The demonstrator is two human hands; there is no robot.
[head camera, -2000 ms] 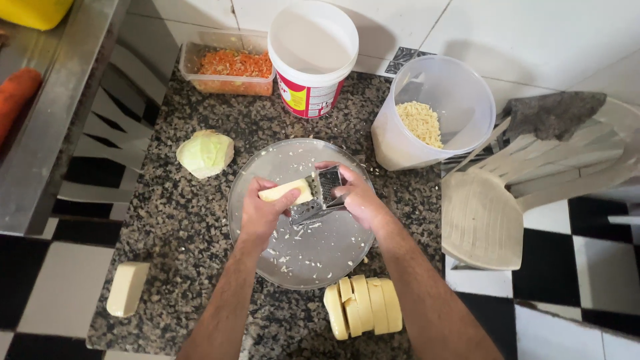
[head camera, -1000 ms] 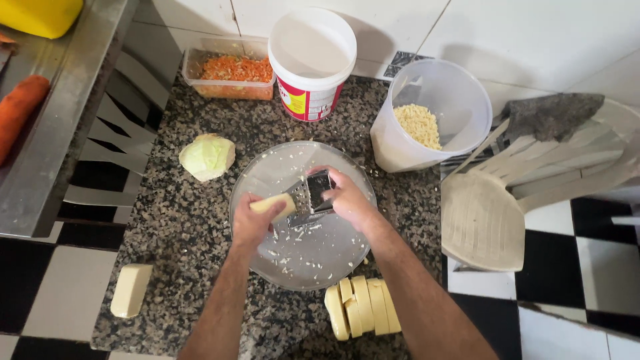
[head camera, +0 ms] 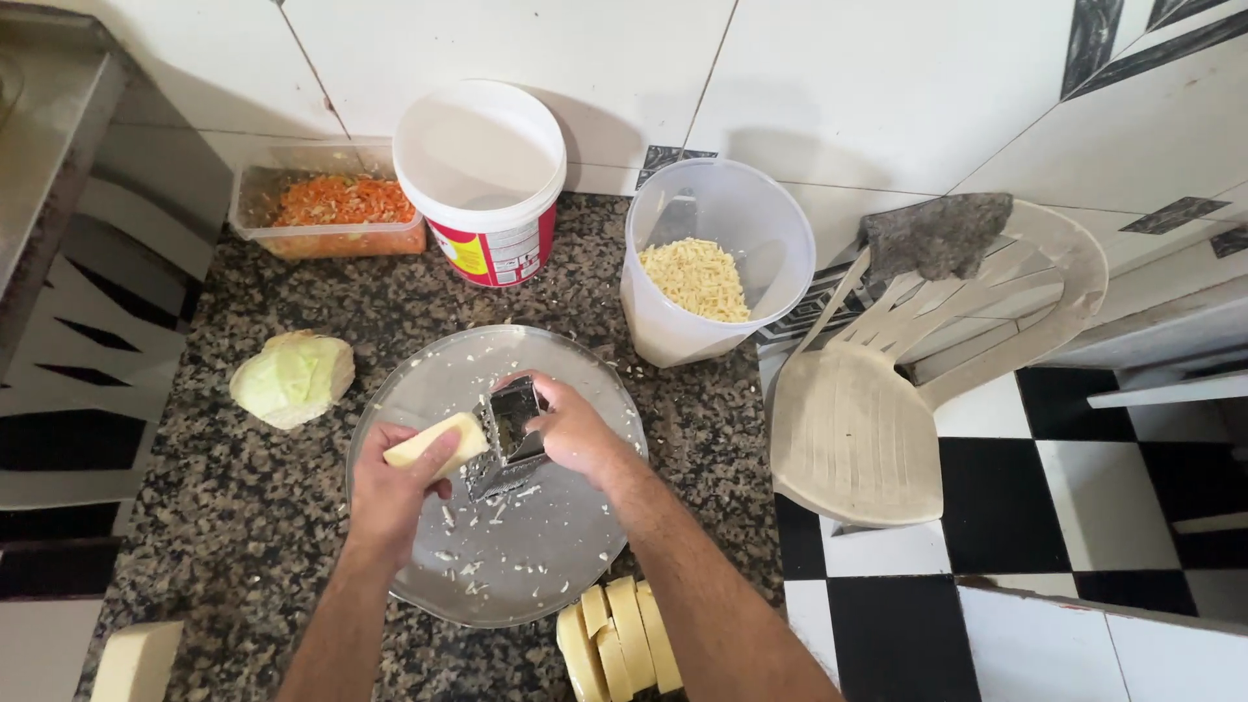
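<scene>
My left hand (head camera: 395,483) holds a block of pale yellow cheese (head camera: 439,441) by its sides, its end close to the face of a metal box grater (head camera: 499,478). The grater lies tilted over a round metal tray (head camera: 546,570), gripped at its open end by my right hand (head camera: 570,429). White shreds are scattered on the tray. Several thick cheese slices (head camera: 624,639) stand by the tray's near edge, partly behind my right forearm. Another cheese block (head camera: 138,663) is at the lower left. Whether the held block touches the grater is hard to tell.
Behind the tray are a plastic box of shredded carrot (head camera: 336,205), a white tub (head camera: 483,156) and a clear container (head camera: 682,331) of grated cheese. Part of a cabbage (head camera: 292,378) sits left on the granite counter (head camera: 244,517). A plastic chair (head camera: 858,429) with a grey cloth (head camera: 931,234) stands right.
The cheese block and my left hand have shifted slightly against the grater, and the block's tilt has changed. Both hands keep their hold. The view has shifted a little.
</scene>
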